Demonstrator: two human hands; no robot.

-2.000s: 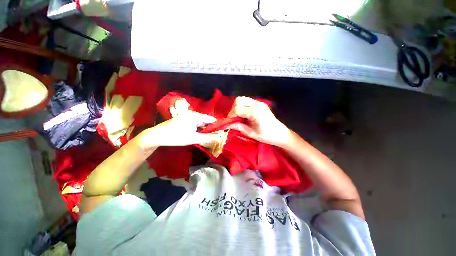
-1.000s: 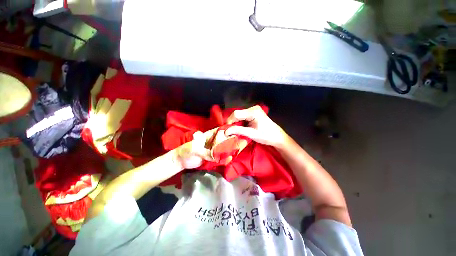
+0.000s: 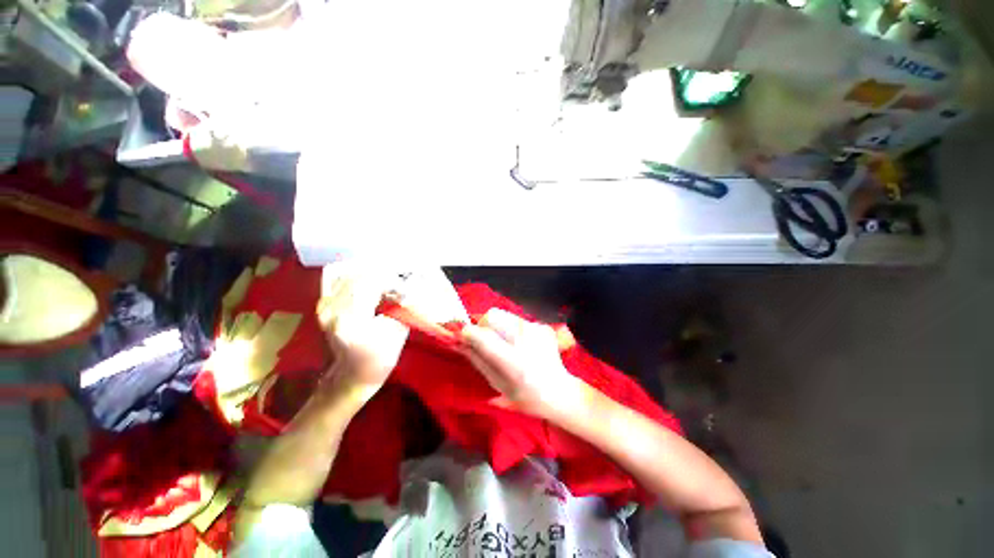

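Note:
A bright red garment piece (image 3: 610, 398) with pale gold trim lies bunched over my lap and rises to the table's front edge. My left hand (image 3: 365, 327) holds its upper left part, where the cloth is washed out by glare. My right hand (image 3: 521, 362) grips the red edge with thumb and fingers, a little right of my left hand. A folded red edge runs between both hands. The exact finger hold of my left hand is blurred.
The white table (image 3: 545, 234) carries dark snips (image 3: 687, 179) and black-handled scissors (image 3: 810, 221). The sewing machine head (image 3: 807, 65) stands behind them. Red and gold cut pieces (image 3: 256, 343), a dark bundle (image 3: 136, 360) and a chair with a pale oval back (image 3: 44, 300) are at left.
The view has tilted up, showing the machine. Both hands have moved up toward the table's edge with the cloth, and my left hand has moved away from my right, stretching the edge between them.

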